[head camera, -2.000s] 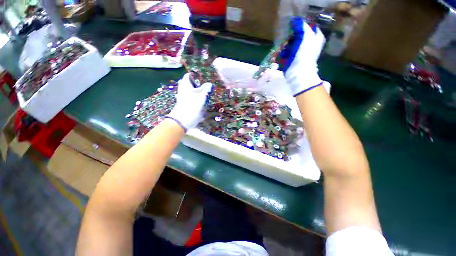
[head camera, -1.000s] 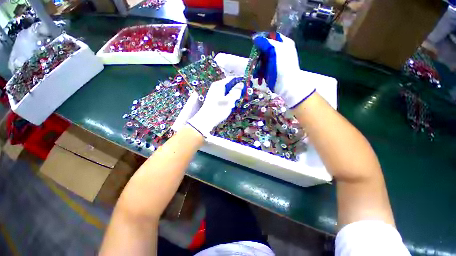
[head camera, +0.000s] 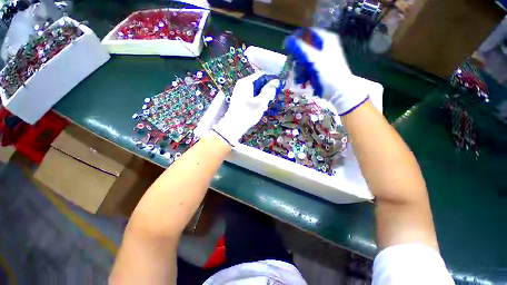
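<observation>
My left hand (head camera: 247, 103), in a white glove with blue fingertips, is over the left part of the white foam box (head camera: 300, 177), its fingers closed around the lower end of a green circuit board piece (head camera: 286, 71). My right hand (head camera: 322, 69), in the same kind of glove, is above the back of the box at the upper end of that piece; it is slightly blurred. A bit of red shows at its fingers, but I cannot tell what it is. Loose circuit boards (head camera: 297, 133) are heaped in the box. A green panel (head camera: 228, 69) leans at the box's left back corner.
A panel stack (head camera: 175, 108) lies on the green bench (head camera: 278, 207) left of the box. Behind it is a shallow foam tray (head camera: 153, 47) of red parts. A second foam box (head camera: 58, 69) is far left. Wired parts (head camera: 462, 125) lie at right. A carton (head camera: 80, 170) is below the bench.
My right hand has come from the back right to meet my left hand over the box. My left hand has moved right, off the panel at the box's left corner. The camera view has shifted slightly.
</observation>
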